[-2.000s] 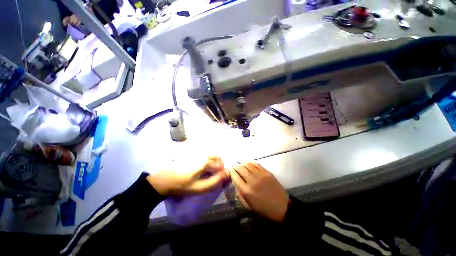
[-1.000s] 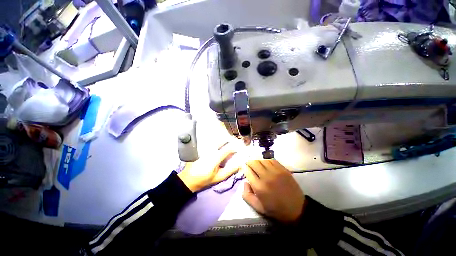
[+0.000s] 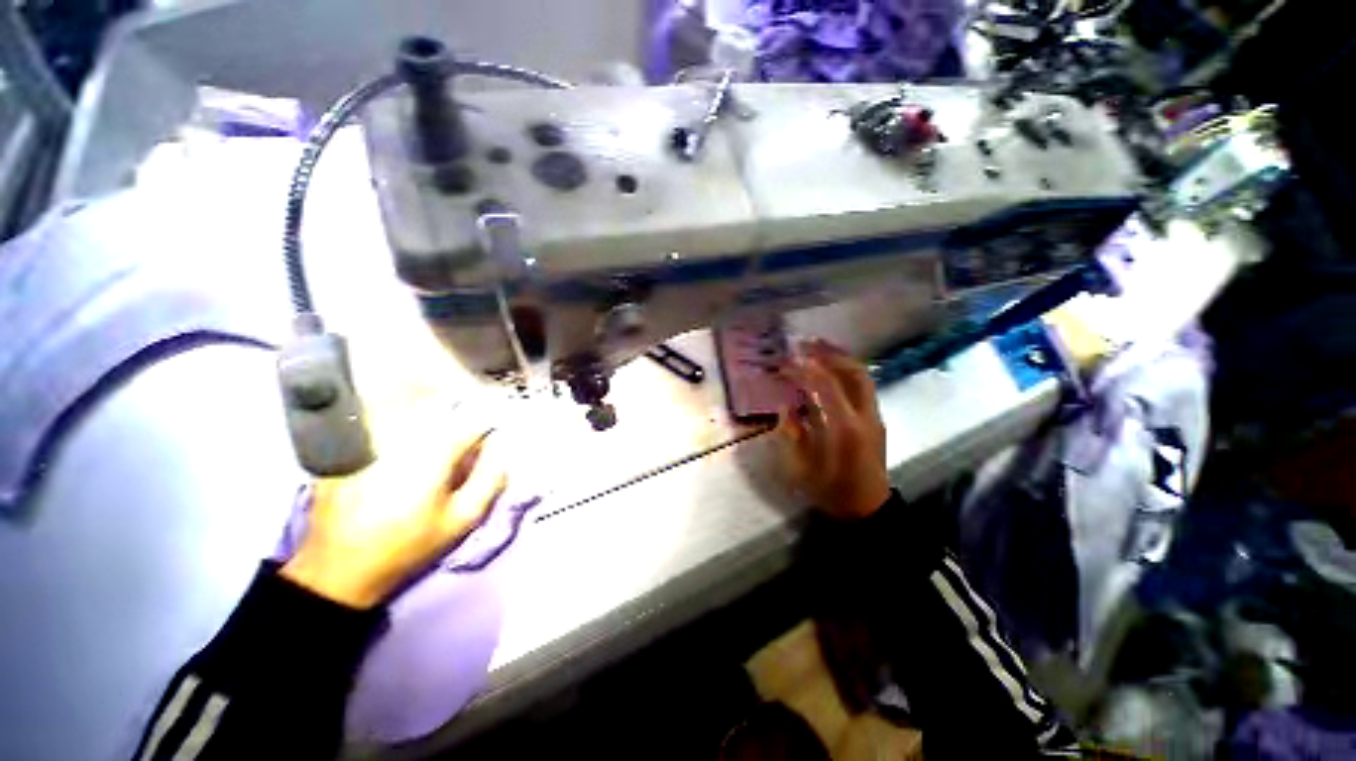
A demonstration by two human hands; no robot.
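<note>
A light-purple fabric piece (image 3: 427,654) lies under and in front of my left hand (image 3: 399,520), which rests flat on it left of the needle. Its upper part bleaches white under the lamp. The presser foot (image 3: 592,399) is just right of the cloth. My right hand (image 3: 840,434) is at the lower right corner of the smartphone (image 3: 754,364), fingers on its screen. The phone lies on the bed under the machine arm. Whether my right fingers hold anything is not clear.
The sewing machine head (image 3: 654,193) spans the middle. A lamp (image 3: 324,402) hangs left of the needle. Dark snips (image 3: 677,363) lie left of the phone. A curved dark-edged strip (image 3: 112,372) lies far left. Cloth (image 3: 1093,506) hangs at the right table edge.
My right hand has left the cloth by the needle and moved right to the phone. My left hand stays on the cloth. The view has turned right.
</note>
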